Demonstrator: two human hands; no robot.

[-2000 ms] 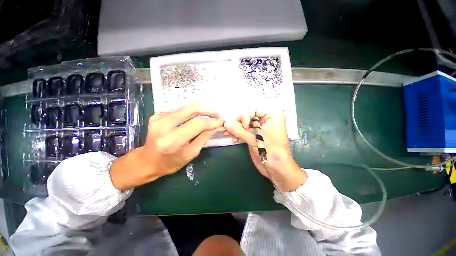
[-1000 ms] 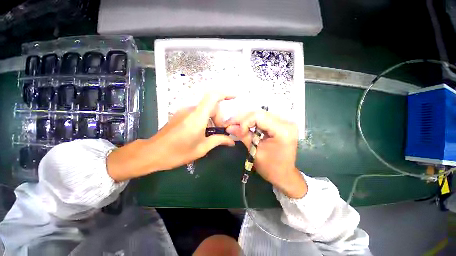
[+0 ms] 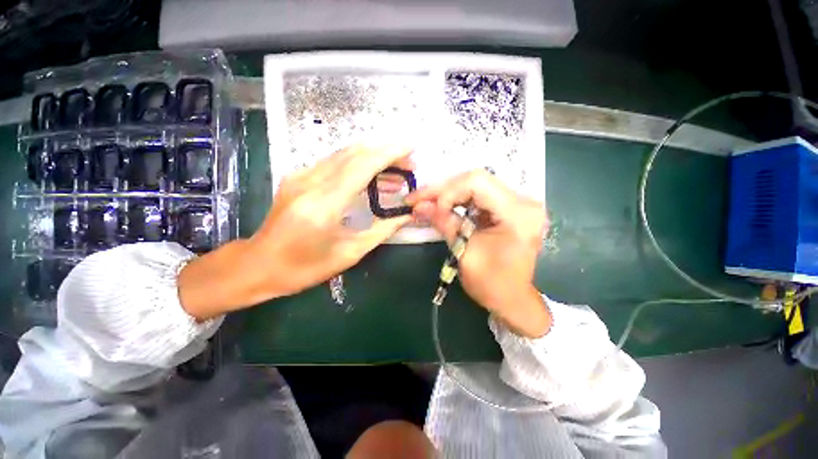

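Observation:
My left hand (image 3: 309, 215) holds a black rounded-square housing (image 3: 374, 199) by its edges, its open middle facing me, above the front of the white parts tray (image 3: 276, 134). My right hand (image 3: 493, 238) holds the black-and-tan suction pen (image 3: 452, 264), its rear end pointing down towards me. My right fingertips touch the right side of the housing. The pen's tip is hidden by the fingers. Small dark bits (image 3: 484, 103) lie in the tray's right compartment. Finer grey-brown specks (image 3: 336, 97) lie in the left compartment.
A clear blister tray (image 3: 229, 161) with black housings stands at left. A grey-white slab (image 3: 368, 22) lies behind the parts tray. A clear hose (image 3: 643, 193) loops near the blue box (image 3: 773, 213) at right. Small silvery parts (image 3: 337, 290) lie on the green mat near the bench edge.
The black housing has turned from edge-on to open side facing me, and both hands have shifted a little up the picture. The pen's rear end has swung left since the earliest frame.

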